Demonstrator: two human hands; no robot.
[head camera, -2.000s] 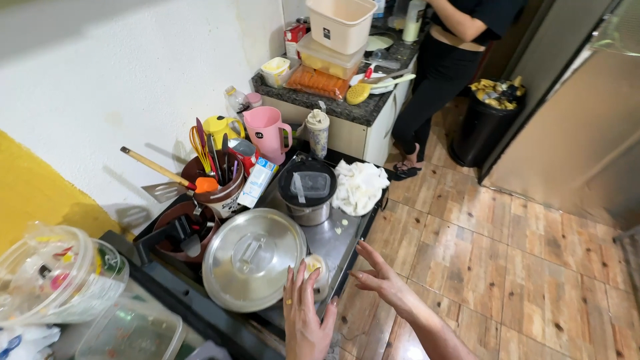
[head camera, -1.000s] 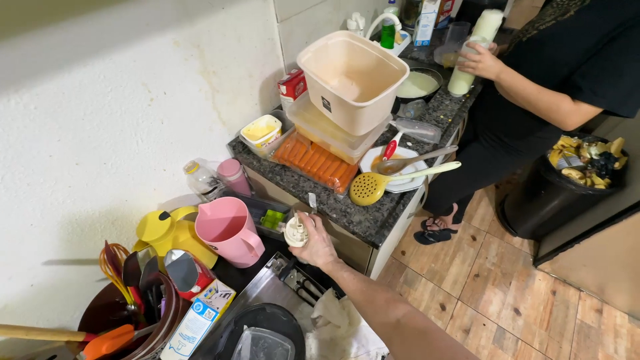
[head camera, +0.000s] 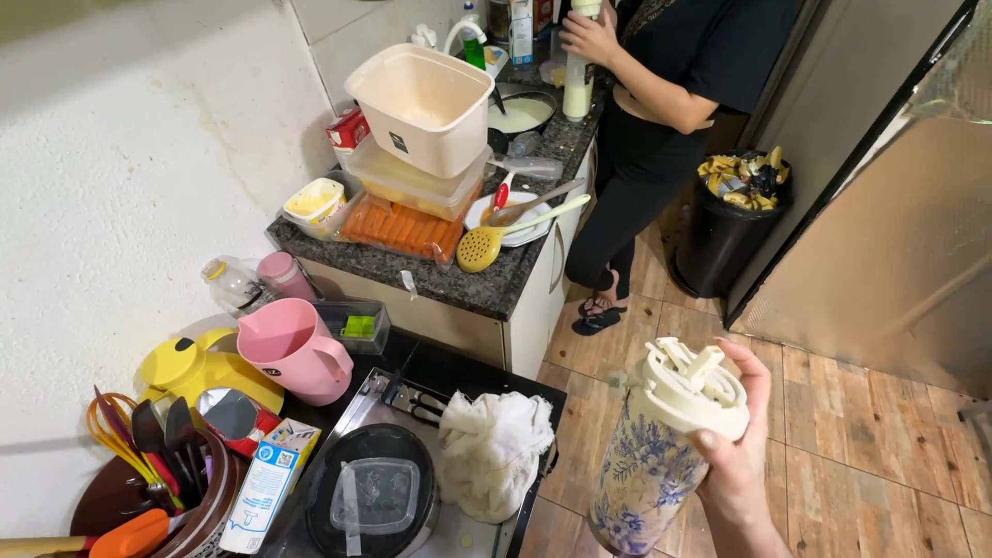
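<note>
My right hand (head camera: 740, 457) grips a tumbler (head camera: 651, 449) with a blue floral pattern and a cream lid, held upright with a slight tilt above the tiled floor. Its fingers wrap the far side of the lid and the thumb lies on the near side. My left hand is out of the frame. Left of the tumbler, a crumpled white cloth (head camera: 496, 449) lies on the stove top, beside a pot with a black lid (head camera: 372, 488) that has a clear plastic lid on it. A pink pitcher (head camera: 291, 349) stands behind them.
Utensils in a brown pot (head camera: 217, 496), a carton (head camera: 267, 488) and a yellow jug (head camera: 194, 372) crowd the left. Stacked tubs (head camera: 430, 108), packed carrots (head camera: 403, 229) and a yellow skimmer (head camera: 479, 248) rest on the granite counter (head camera: 480, 291). A person (head camera: 659, 101) holding a bottle stands near a bin (head camera: 725, 232).
The tumbler, earlier standing behind the black-lidded pot, is now lifted in my right hand at the lower right. Both my hands showed two seconds ago; the left is now out of view.
</note>
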